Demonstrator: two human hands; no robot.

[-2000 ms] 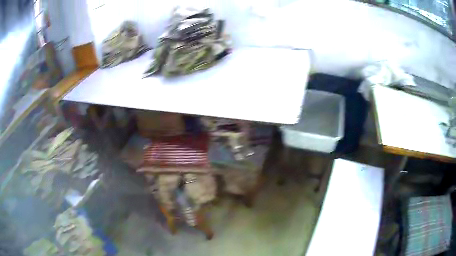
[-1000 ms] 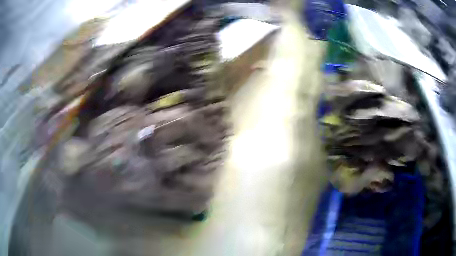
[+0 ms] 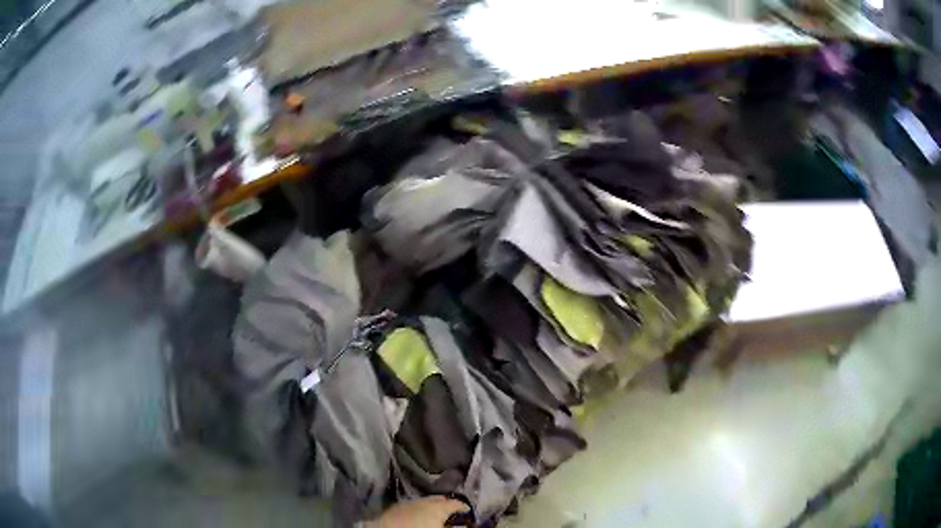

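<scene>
A large heap of tied garment pieces [image 3: 557,237], grey-taupe and dark brown with lime-green parts, fans out in the middle. A nearer bundle [image 3: 413,413] of grey, brown and lime-green pieces has a thin tie and a small white tag [image 3: 311,381]. One hand, which looks like my left hand [image 3: 418,513], shows at the bottom edge, mostly cut off. Its fingers touch the bundle's lower edge; whether they grip it is unclear. My right hand is not in view.
A wood-edged machine table [image 3: 660,52] runs behind the heap, with blurred small items and a brown cardboard sheet [image 3: 341,36] at upper left. A white stool top [image 3: 815,258] stands right of the heap, above the pale floor [image 3: 702,443].
The view has swung from the white table by the wall, past blurred heaps and a blue crate, to the tied bundles. A hand has come in at the bottom edge.
</scene>
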